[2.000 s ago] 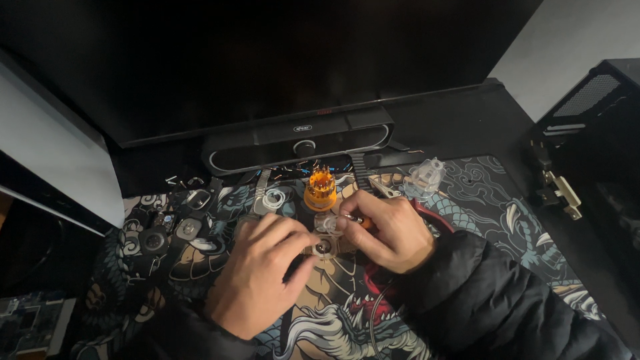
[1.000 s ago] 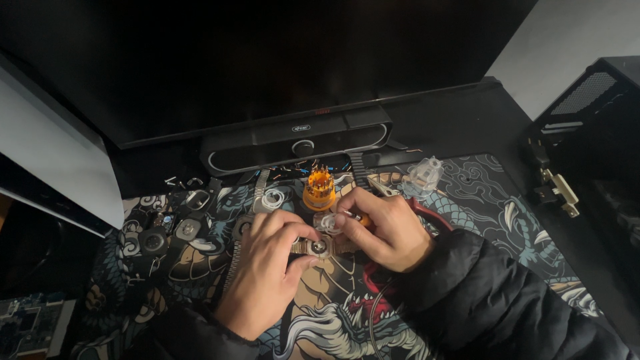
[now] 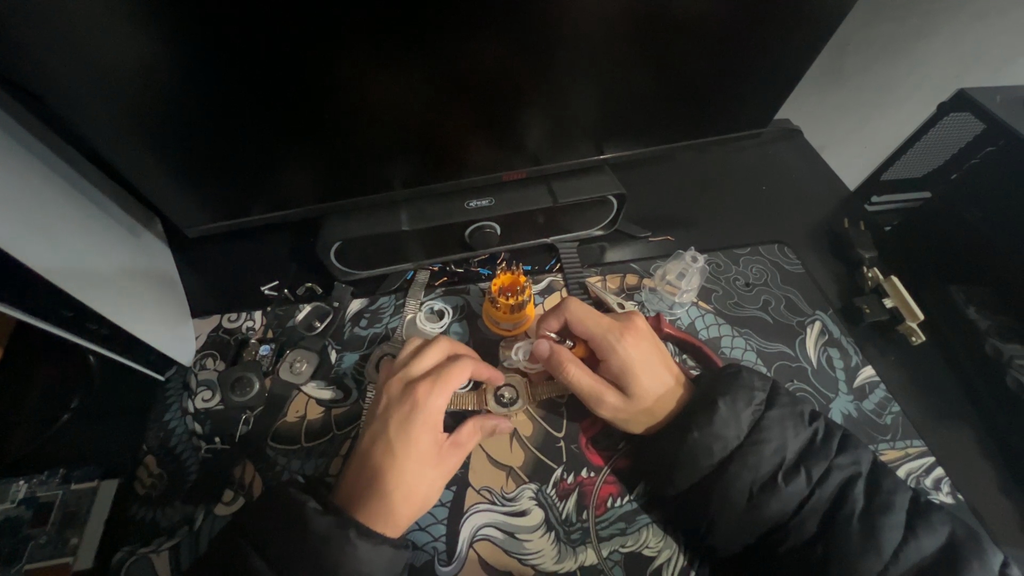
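Note:
My left hand (image 3: 424, 424) holds a gold-coloured watch (image 3: 507, 395) by its case, thumb below and fingers above, with the round case back facing up. The metal link band (image 3: 466, 400) runs out to both sides on the printed desk mat. My right hand (image 3: 612, 360) is closed on a screwdriver with an orange handle (image 3: 578, 346), held just above and right of the watch. A small clear plastic piece (image 3: 520, 352) lies by its fingertips. Behind the hands stands an orange bit holder (image 3: 510, 300) full of bits. Most of the screwdriver's handle is hidden in the hand.
A soundbar (image 3: 480, 220) stands below a large monitor (image 3: 440, 96). Several watch parts (image 3: 298, 365) lie at left, with a coil of white cord (image 3: 433, 318) nearer the middle. A clear plastic cover (image 3: 676, 280) and red-handled pliers (image 3: 688, 344) are at right, a black computer case (image 3: 944, 184) beyond.
My left hand's fingers have shifted on the watch, so more of its case back shows than two seconds ago. My right hand stays about where it was, holding the screwdriver.

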